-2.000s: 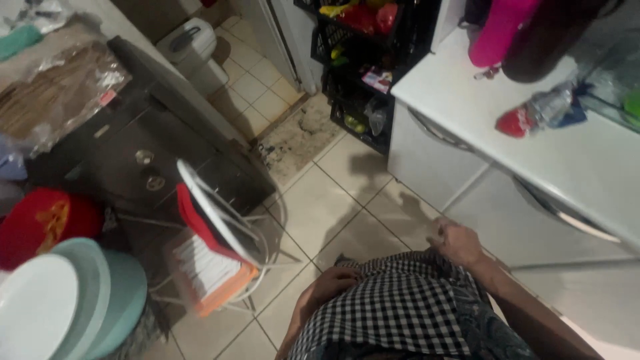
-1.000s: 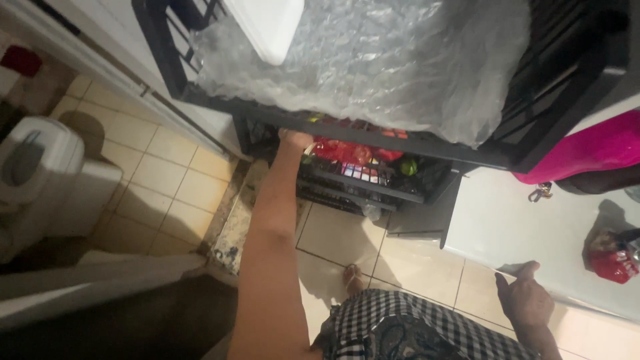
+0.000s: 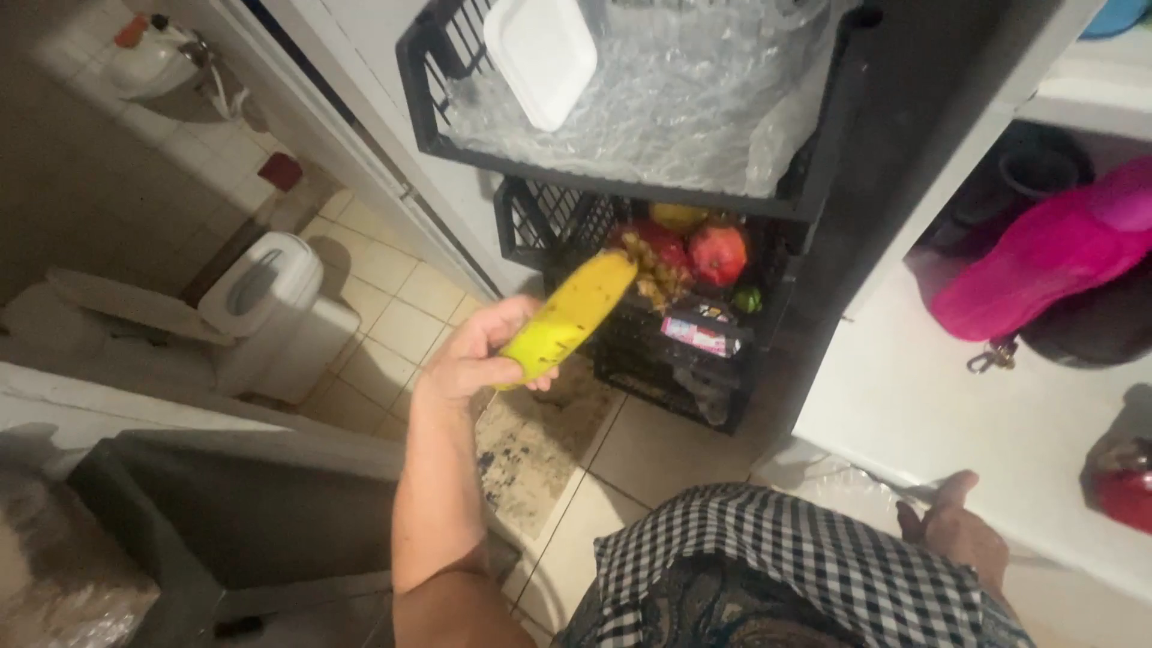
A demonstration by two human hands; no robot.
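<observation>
A yellow banana (image 3: 572,317) with small dark spots is in my left hand (image 3: 481,355), fingers and thumb closed round its lower end. Behind the banana's tip, a black plastic crate holds grapes (image 3: 657,274), a red pomegranate-like fruit (image 3: 718,254) and a small green fruit (image 3: 747,299). My right hand (image 3: 963,531) rests at the edge of the white counter (image 3: 900,405), holding nothing visible, with a finger and thumb apart.
Above the fruit, a black crate (image 3: 612,180) holds clear plastic and a white tray (image 3: 543,58). A pink bottle (image 3: 1035,261) and a metal clip (image 3: 992,358) lie on the counter. The toilet (image 3: 270,288) stands beyond a doorway at left.
My left hand, earlier reaching at the fruit crate, has drawn back and now holds a banana. My right hand remains near the counter's edge.
</observation>
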